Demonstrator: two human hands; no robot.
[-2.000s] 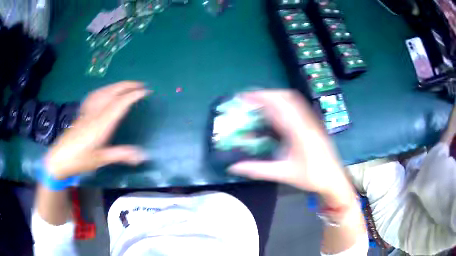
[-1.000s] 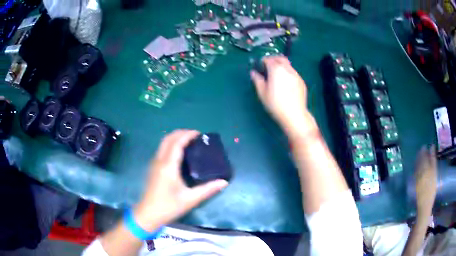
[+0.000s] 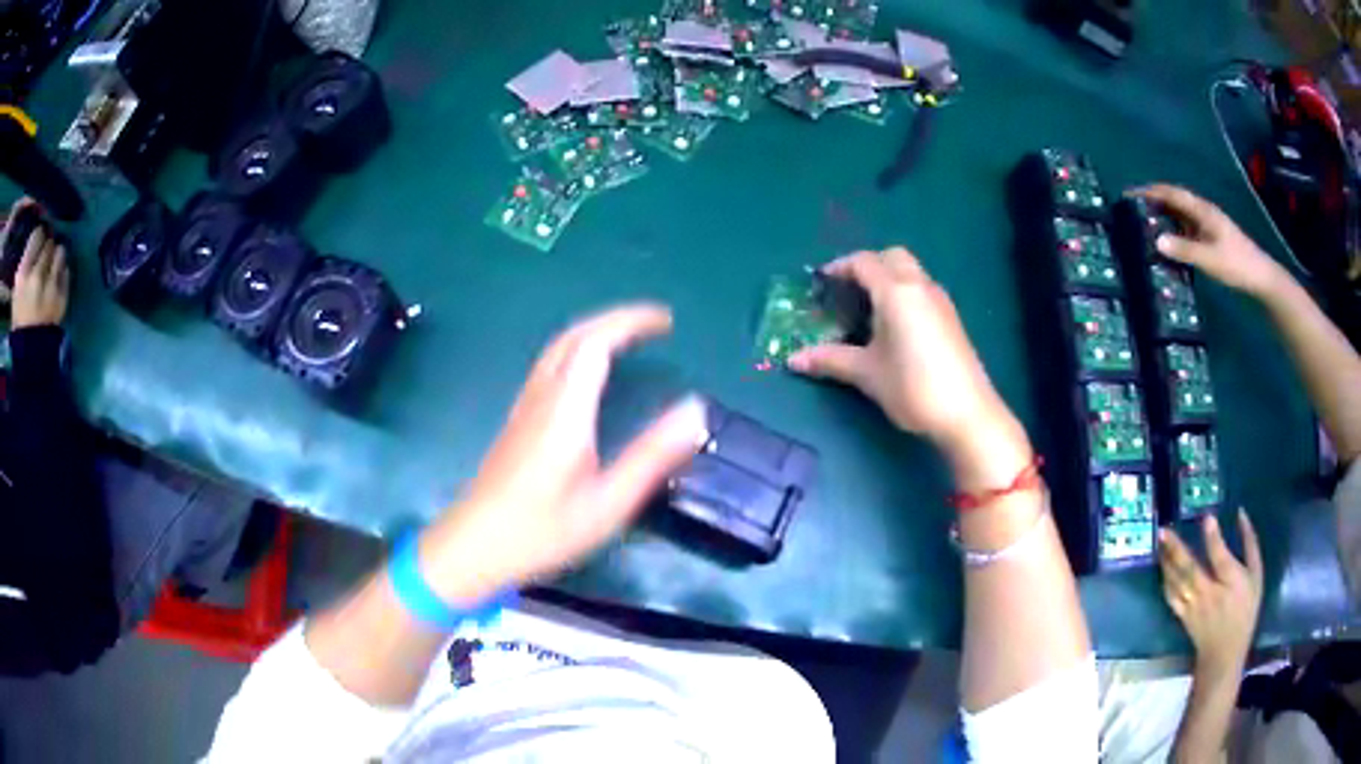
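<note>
A black housing (image 3: 739, 481) lies on the dark green mat in front of me, near the bench edge. My left hand (image 3: 590, 448) is beside it with thumb and fingers apart; the thumb tip overlaps the housing's corner, and I cannot tell whether it touches. My right hand (image 3: 911, 351) holds a green circuit board (image 3: 794, 318) by its right side, above and to the right of the housing. Something dark at the board's right edge is partly hidden by my fingers.
Ringed speaker units (image 3: 332, 324) stand at left. Loose boards (image 3: 575, 167) with greyish-pink pads lie at the far side, a black strip (image 3: 908, 146) near them. Two rows of units with boards (image 3: 1105, 332) stand at right, with another person's hands (image 3: 1216, 590) at them. Another hand (image 3: 41, 279) shows far left.
My right hand has come back from the loose boards with a board. My left hand has opened away from the black housing, which now lies on the mat. Another person's hands have reached the right rows.
</note>
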